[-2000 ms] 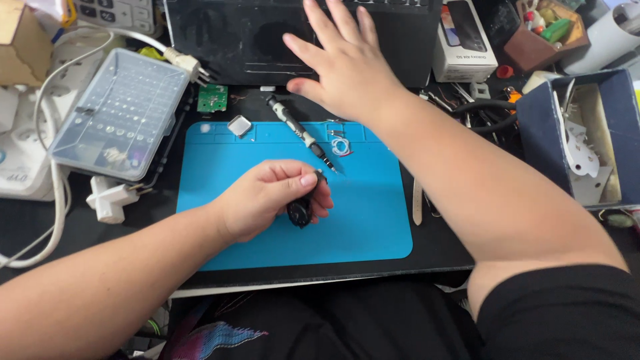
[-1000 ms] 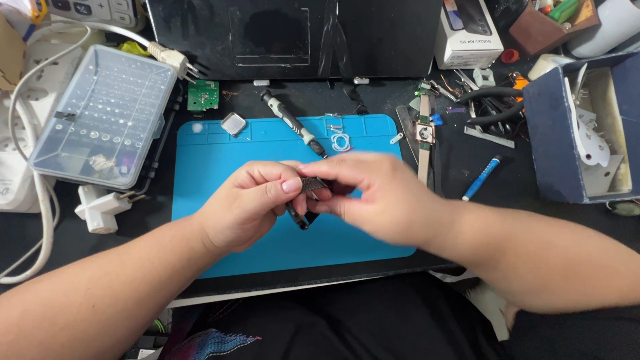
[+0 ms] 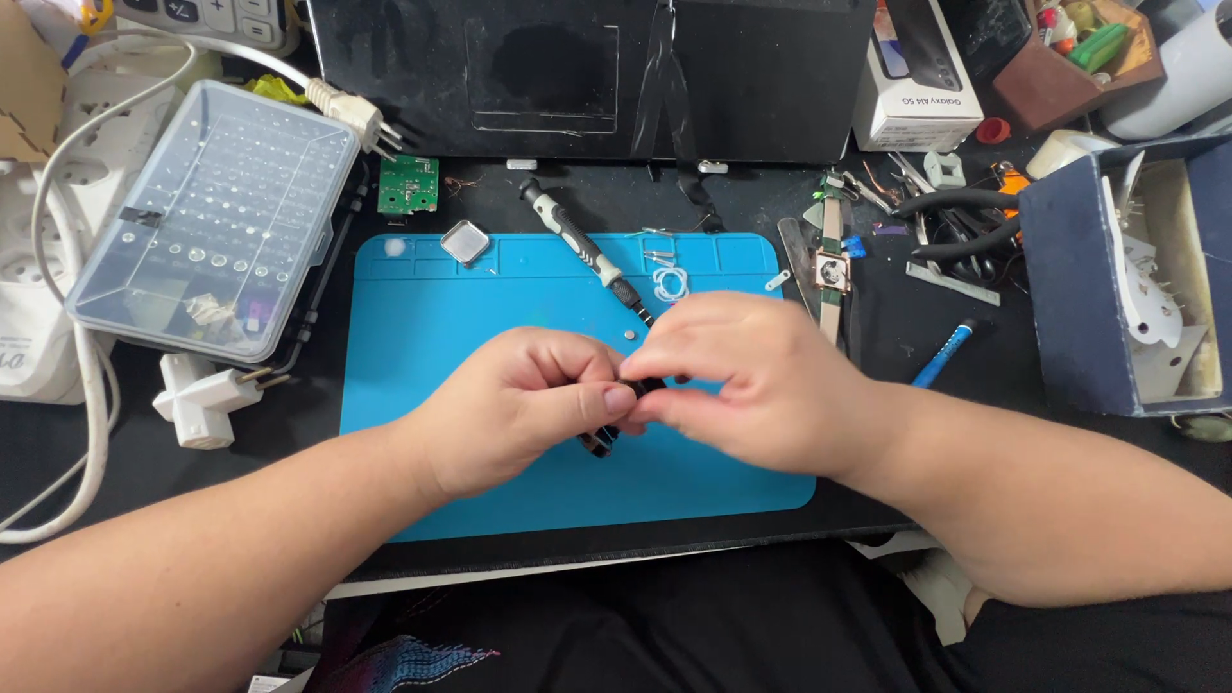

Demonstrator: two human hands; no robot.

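Note:
Over the blue silicone work mat (image 3: 577, 500), my left hand (image 3: 525, 414) grips a small dark object (image 3: 602, 441), mostly hidden by the fingers; its kind cannot be told. My right hand (image 3: 760, 385) pinches the same object from the right with thumb and index finger. Just beyond the fingers a precision screwdriver (image 3: 577, 236) lies across the mat's top edge, its tip close to my right hand. A small round metal part (image 3: 630, 335) rests on the mat near the tip. A square silvery piece (image 3: 465, 243) and a coiled clear ring (image 3: 671, 284) lie near the mat's upper edge.
A clear-lidded parts case (image 3: 217, 221) and a white plug adapter (image 3: 204, 399) are at left. Behind the mat stands a black panel (image 3: 577, 77). To the right lie a wristwatch (image 3: 832, 271), black-handled pliers (image 3: 962, 202), a blue pen-like tool (image 3: 943, 354) and an open blue box (image 3: 1078, 289).
My right hand has come down from the black panel to the dark object in my left hand. Its fingers have shifted on the object since one second ago.

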